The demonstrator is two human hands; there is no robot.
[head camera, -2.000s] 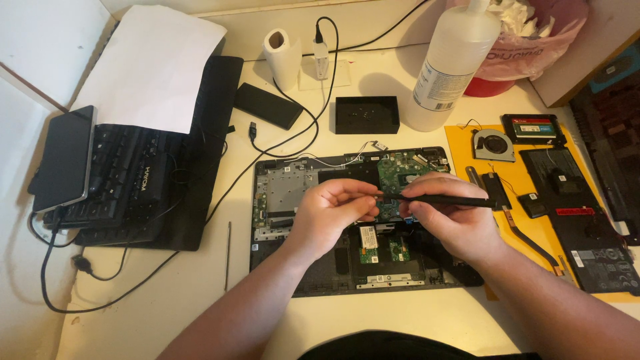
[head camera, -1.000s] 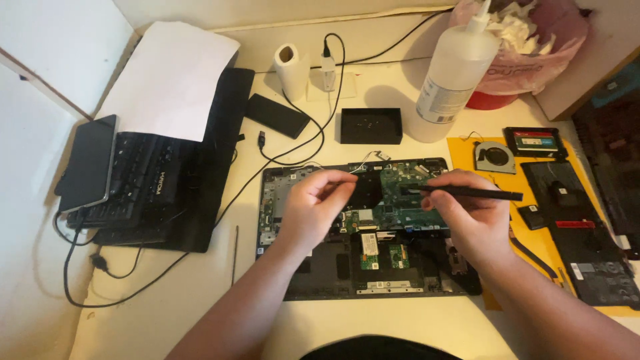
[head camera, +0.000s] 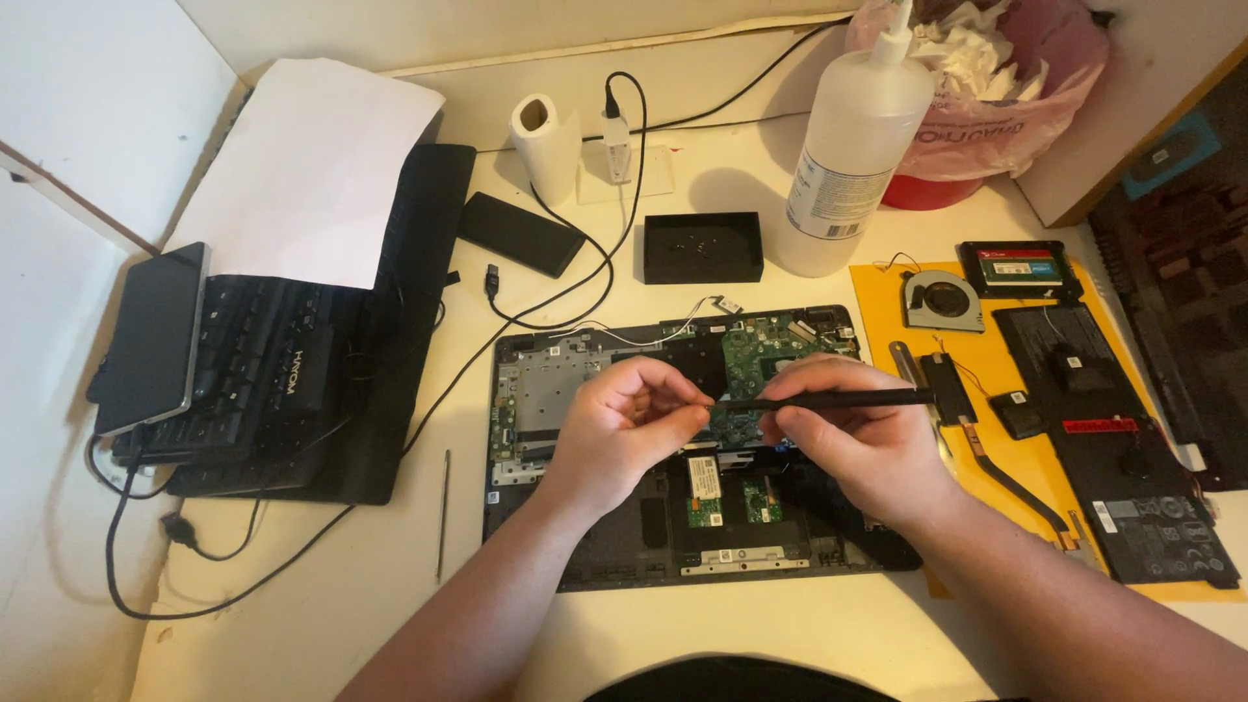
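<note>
An opened laptop base (head camera: pixel 624 546) lies before me, its green motherboard (head camera: pixel 751 356) and a small SSD-like card (head camera: pixel 704 478) exposed. Above the board, my right hand (head camera: pixel 858 429) grips a slim black pen-shaped tool (head camera: pixel 858 399), its shaft pointing left. My left hand (head camera: pixel 634 419) has thumb and fingertips pinched at the tip of that tool; whether a tiny part is between them cannot be told. Behind the laptop stands a shallow black box (head camera: pixel 702 249) with several small screws in it.
On the right, a yellow envelope (head camera: pixel 882 292) bears a cooling fan (head camera: pixel 942 300), a heat pipe (head camera: pixel 1019 492) and a laptop battery (head camera: pixel 1150 536). A plastic bottle (head camera: pixel 843 156) stands behind. Stacked keyboards (head camera: pixel 263 370), cables and a phone (head camera: pixel 156 341) are at left. A thin metal rod (head camera: pixel 444 517) lies left of the laptop.
My left hand has moved right from the black area beside the motherboard to the tool's tip. One second ago the two hands were farther apart.
</note>
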